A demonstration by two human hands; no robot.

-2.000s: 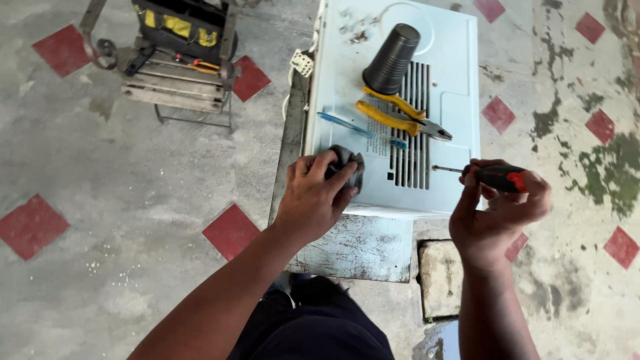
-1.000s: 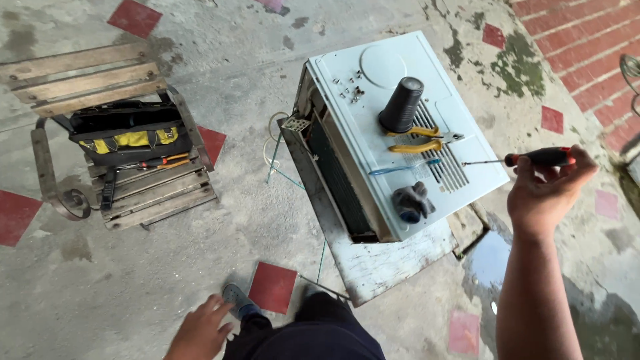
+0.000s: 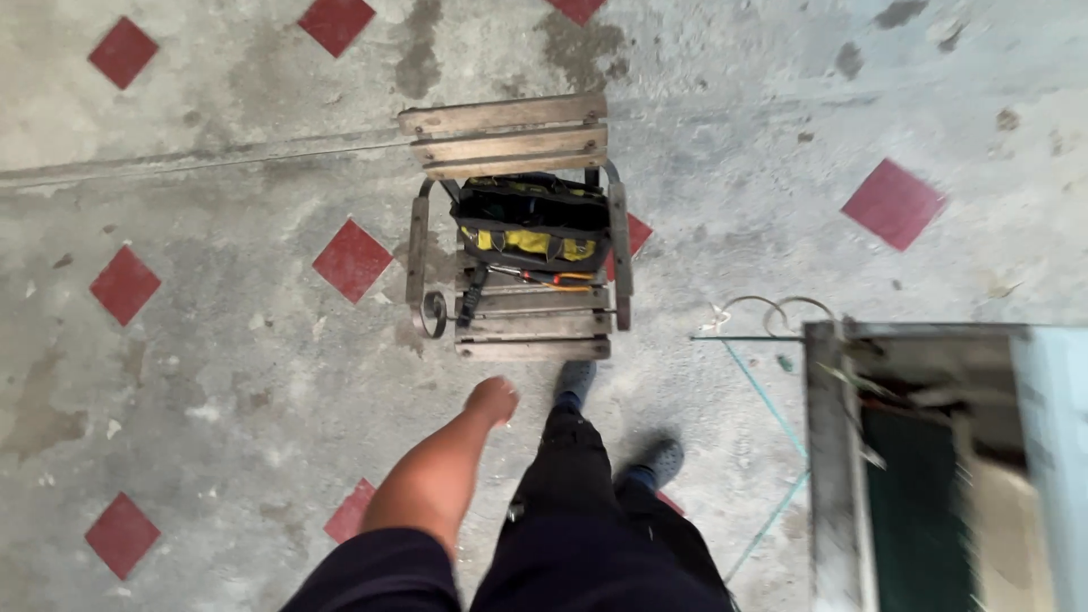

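My left hand (image 3: 495,401) hangs blurred just below the front slats of a wooden slatted chair (image 3: 534,348); its fingers look curled, and whether it holds anything cannot be told. My right hand is out of view. On the chair seat stands a black and yellow tool bag (image 3: 534,242) with its top open. In front of the bag lie a tool with red and orange handles (image 3: 561,280) and a black tool or strap (image 3: 473,295).
At the right stands the appliance (image 3: 1054,459) with an open side, on a worn support (image 3: 829,459). A loose cable (image 3: 752,299) and a thin green cord (image 3: 765,395) lie beside it. My shoes (image 3: 575,380) are close to the chair.
The view has swung left from the appliance top to the chair. My right hand, which held a screwdriver, has left the view. My left hand is now near the chair.
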